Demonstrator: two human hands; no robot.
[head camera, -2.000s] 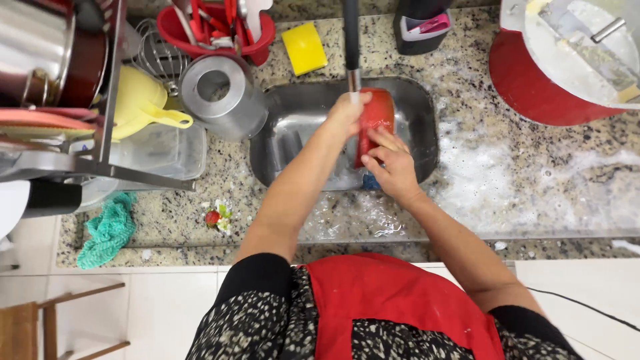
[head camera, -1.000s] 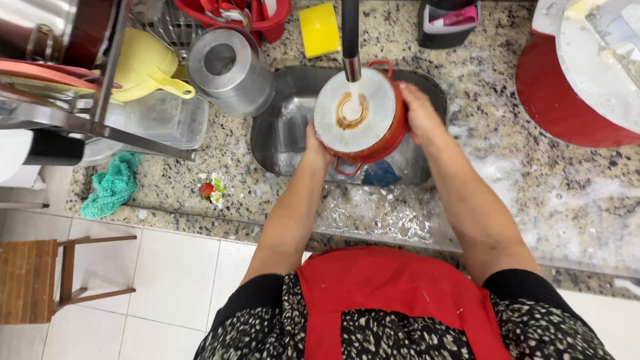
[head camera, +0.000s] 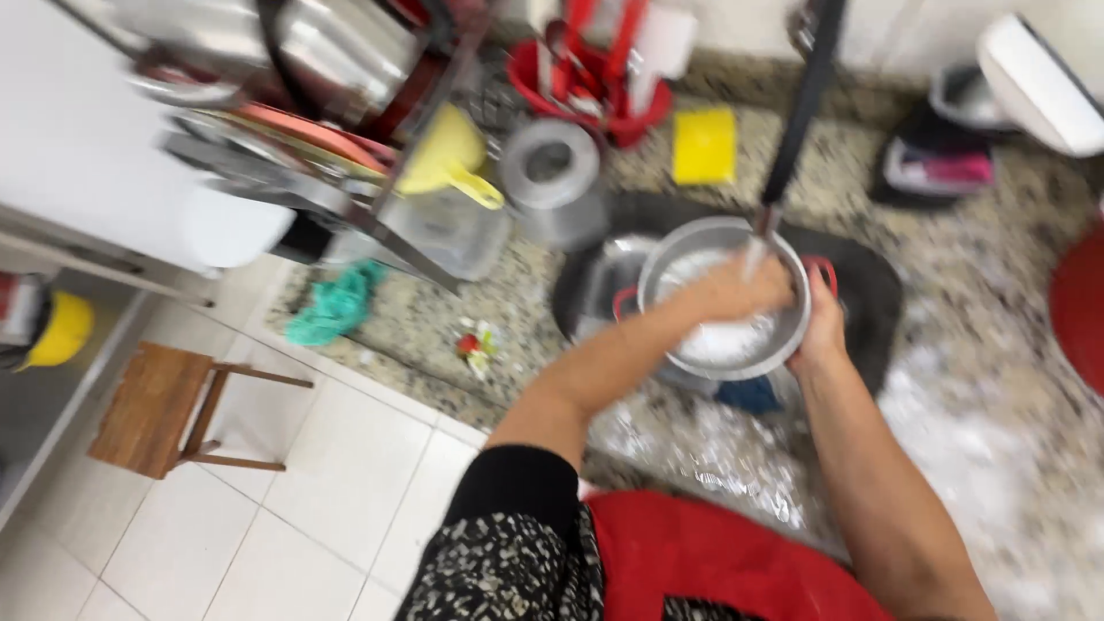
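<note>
A red-handled metal pot (head camera: 709, 366) is held over the steel sink (head camera: 871, 345), its inside facing up, with water from the black-hosed faucet (head camera: 768, 211) running into it. My left hand (head camera: 746, 289) reaches inside the pot, blurred, its fingers against the inner side; nothing can be made out in it. On the right, my right hand (head camera: 819, 323) grips the pot's outer wall beside a red handle. A dark blue cloth or scrubber (head camera: 749, 393) lies at the near side of the sink, below the pot.
Left of the sink stand a metal canister (head camera: 552, 177), a clear plastic container (head camera: 461, 233), a laden dish rack (head camera: 405, 246), a green cloth (head camera: 336, 306) and food scraps (head camera: 474, 345). Behind are a red utensil holder (head camera: 634, 129) and yellow sponge (head camera: 705, 147). A red pot (head camera: 1082, 302) stands right.
The pot was bottom up between both hands and now faces up. My left hand has moved from its outer side to the inside. The view has swung left and tilted.
</note>
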